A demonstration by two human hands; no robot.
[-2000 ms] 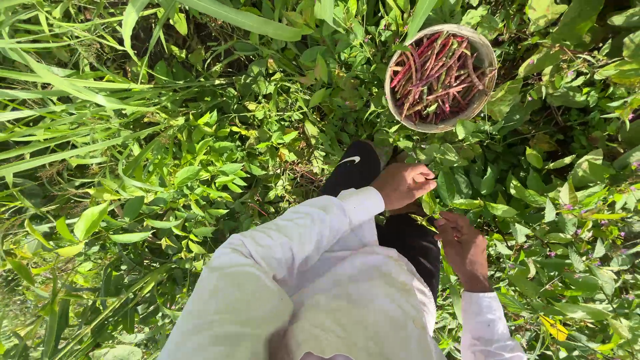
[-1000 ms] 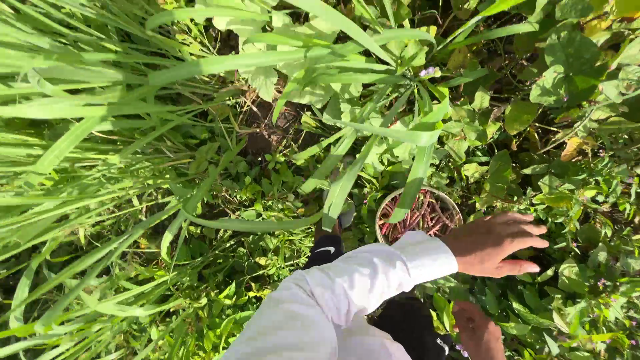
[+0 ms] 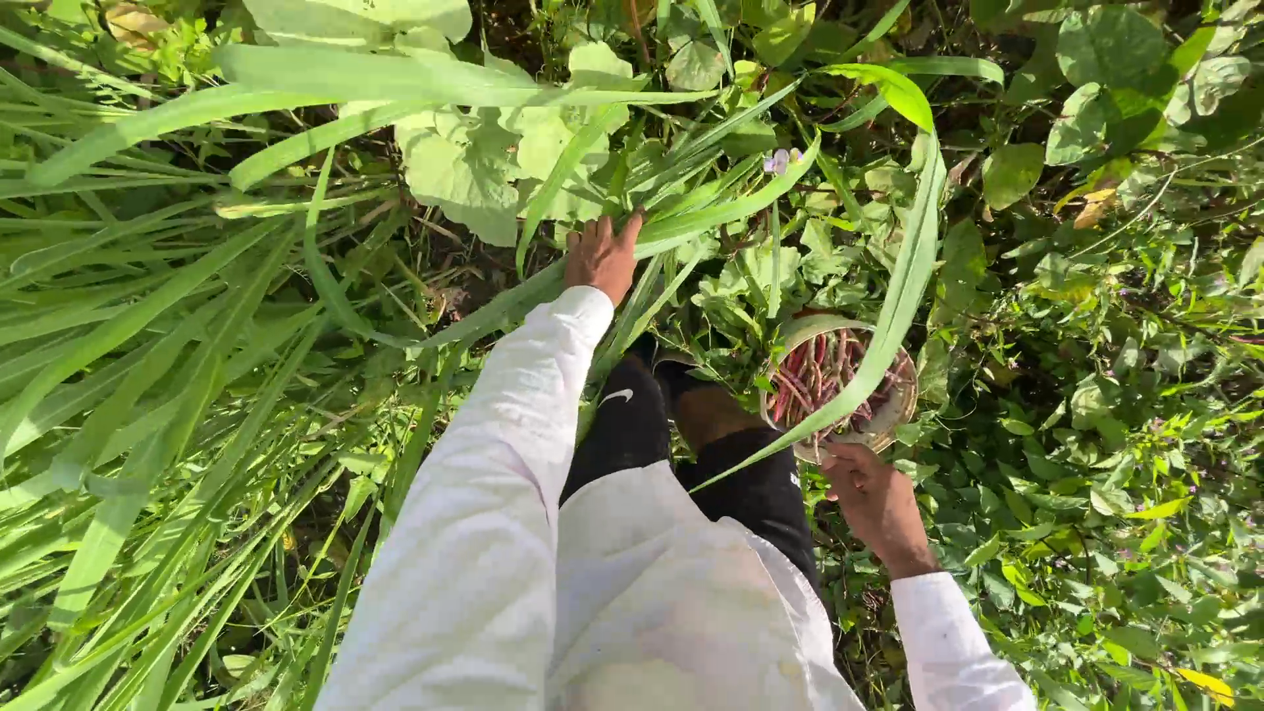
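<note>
My left hand (image 3: 602, 259) reaches forward among long grass blades (image 3: 706, 222), its fingertips hidden partly by the leaves; whether it grips them is unclear. At the near rim of a round woven basket (image 3: 802, 326) is my right hand (image 3: 874, 499), its fingers curled against the rim. Reddish-purple bean pods (image 3: 815, 373) fill the basket. One long grass blade (image 3: 904, 296) arches over it, covering some of the pods.
Tall grass (image 3: 148, 375) grows thickly on the left. Broad-leaved plants (image 3: 459, 163) stand ahead of my left hand, and low leafy vines (image 3: 1076, 474) spread on the right. My legs in black trousers (image 3: 617, 430) are beside the basket.
My left hand has moved from the right side, past the basket, to the grass ahead on the left. My right hand has come to the basket's rim. The view has shifted.
</note>
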